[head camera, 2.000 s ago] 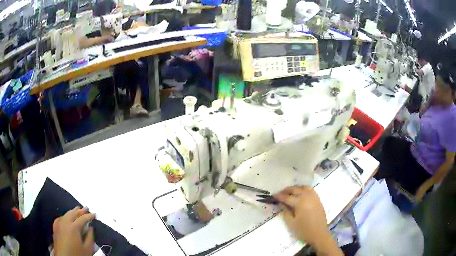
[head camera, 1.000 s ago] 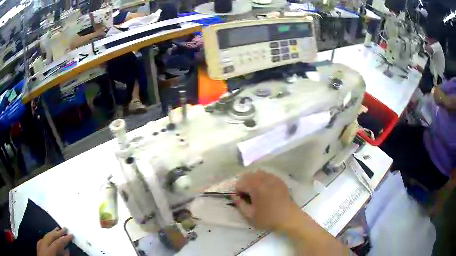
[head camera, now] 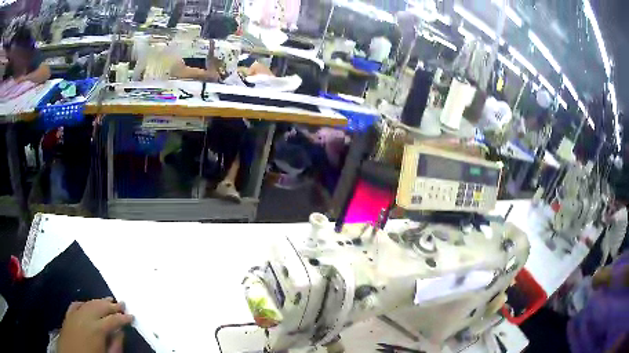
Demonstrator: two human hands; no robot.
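Dark garment cloth (head camera: 62, 276) lies on the left end of the white machine table. My left hand (head camera: 93, 327) is at the lower left over this cloth, fingers bent and cut off by the bottom edge; whether it grips the cloth is hidden. My right hand is out of the picture. The cream-white sewing machine head (head camera: 386, 276) stands at the lower centre and right. Black thread snips (head camera: 400, 347) lie on the bed at the bottom edge, with a thin grey rod (head camera: 398, 327) just above them. The needle area is cut off below.
A control panel (head camera: 452, 180) stands behind the machine head, with thread cones (head camera: 416, 96) beyond it. A red bin (head camera: 527, 296) is at the machine's right end. Another worktable (head camera: 221, 110) with people stands across the front. A person in purple (head camera: 607, 310) is at the right edge.
The view has tilted up, so the machine sits lower in the picture. My right hand, earlier at the snips on the bed, has left the picture. My left hand stays by the dark cloth.
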